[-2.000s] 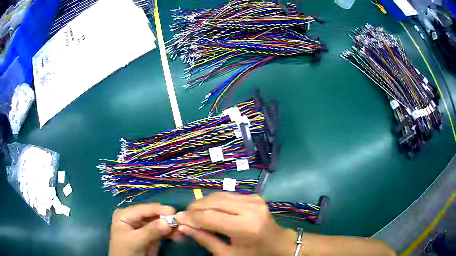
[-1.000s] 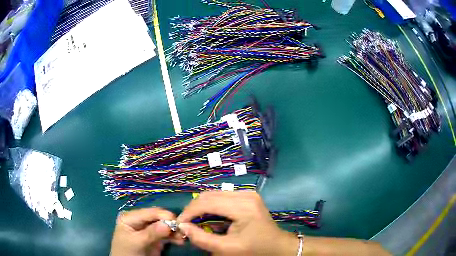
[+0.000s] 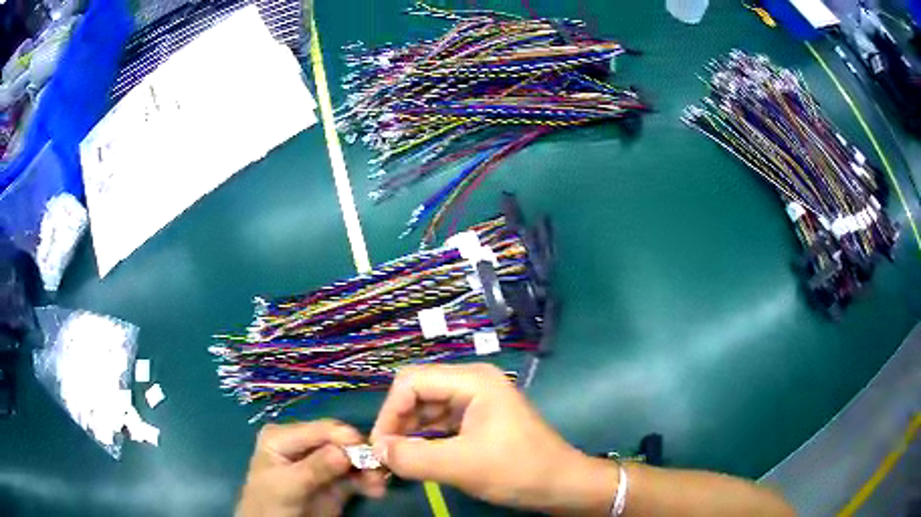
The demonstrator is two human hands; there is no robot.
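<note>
My left hand [image 3: 303, 470] and my right hand [image 3: 470, 429] meet at the lower middle, fingertips nearly touching. Between them is a small white marker sleeve [image 3: 362, 456] at the wire ends of a harness. The harness runs under my right hand, mostly hidden; its black connector housing [image 3: 651, 448] shows to the right, above my forearm. The labelled harness stack [image 3: 384, 323] lies just beyond my hands, white squares near its black housings.
An unlabelled harness pile [image 3: 495, 91] lies at the top. A right-hand harness pile [image 3: 808, 172] is fanned near the table edge. An open bag of sleeves [image 3: 91, 374] lies at left with loose sleeves beside it. A paper sheet [image 3: 202, 131] lies upper left, near a blue bin [image 3: 86, 81].
The harness under my right hand shows less of its wires now. My hands have shifted slightly right in the picture, still pinching at the sleeve.
</note>
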